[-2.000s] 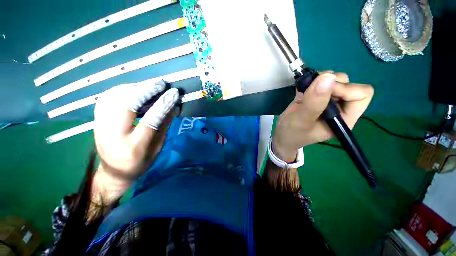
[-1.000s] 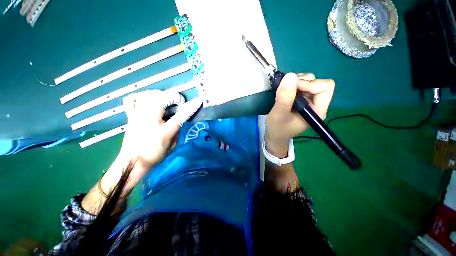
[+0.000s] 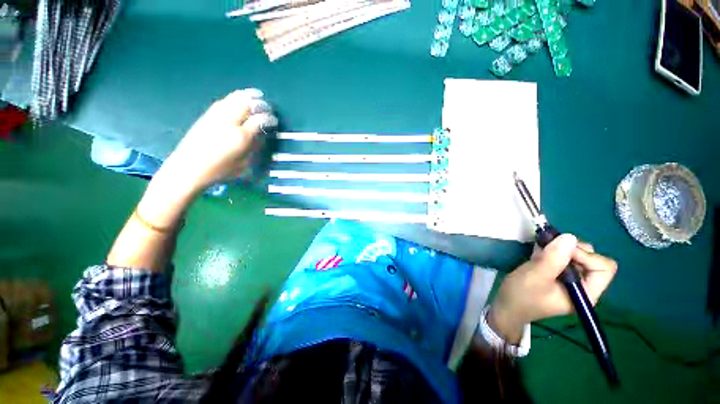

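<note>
Several white LED strips [image 3: 355,158] lie side by side, their right ends at a short row of green boards [image 3: 438,177] along the left edge of the white pad [image 3: 493,158]. My right hand [image 3: 553,276] holds the black soldering iron [image 3: 580,304], its metal tip pointing up and left over the pad. My left hand [image 3: 225,142], with whitish covers on some fingers, is bent beside the left end of the farthest strip. Its fingertips are blurred, and whether it holds anything cannot be told.
A fan of pale strips [image 3: 316,24] and loose green boards [image 3: 513,31] lie at the far side. Dark strip bundles [image 3: 67,55] are at far left. A phone [image 3: 680,47] and a round crusted dish [image 3: 663,203] are at right. The blue apron [image 3: 355,276] covers the lap.
My left hand has moved left and away from the boards to the strips' far-left ends. The view has shifted, showing more of the bench's far side. My right hand still holds the iron over the pad.
</note>
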